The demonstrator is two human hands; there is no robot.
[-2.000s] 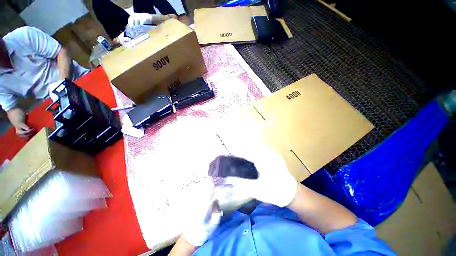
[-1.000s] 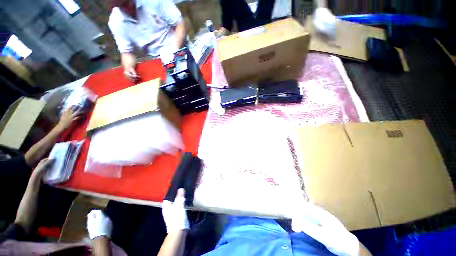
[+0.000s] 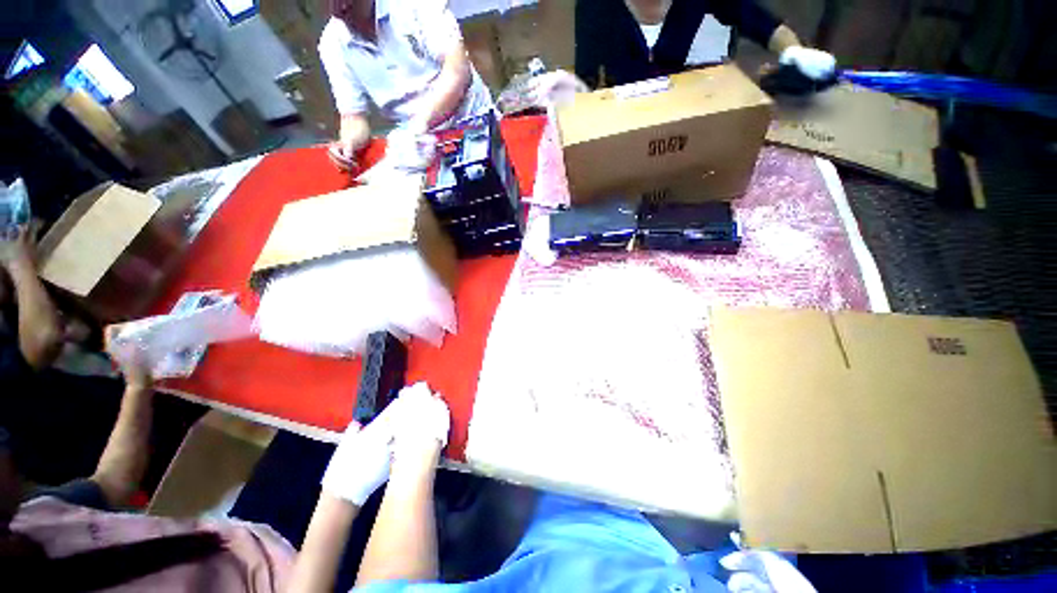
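Observation:
A small black device (image 3: 380,376) stands at the near edge of the red table, left of centre. My left hand (image 3: 418,419), in a white glove, is at its lower right, against a coworker's gloved hand (image 3: 358,466). The hands overlap, so I cannot tell which one grips it. My right hand (image 3: 767,572), also gloved, is low at the bottom edge, partly cut off; its fingers are unclear. Two black units (image 3: 593,227) lie side by side before a standing carton (image 3: 663,145). A flattened carton (image 3: 881,429) lies at the right.
A pile of black units (image 3: 473,191) stands on the red surface (image 3: 313,396). Beside it, an open carton (image 3: 342,226) spills translucent sheets (image 3: 354,304). Coworkers are at the left and across the table; one gloved hand (image 3: 808,60) is over a black unit by the mesh conveyor (image 3: 927,249).
The view has turned left. The black device has gone from over my lap to the red table's edge. The coworker's gloved hand has come up to it. My right hand has dropped to the bottom edge.

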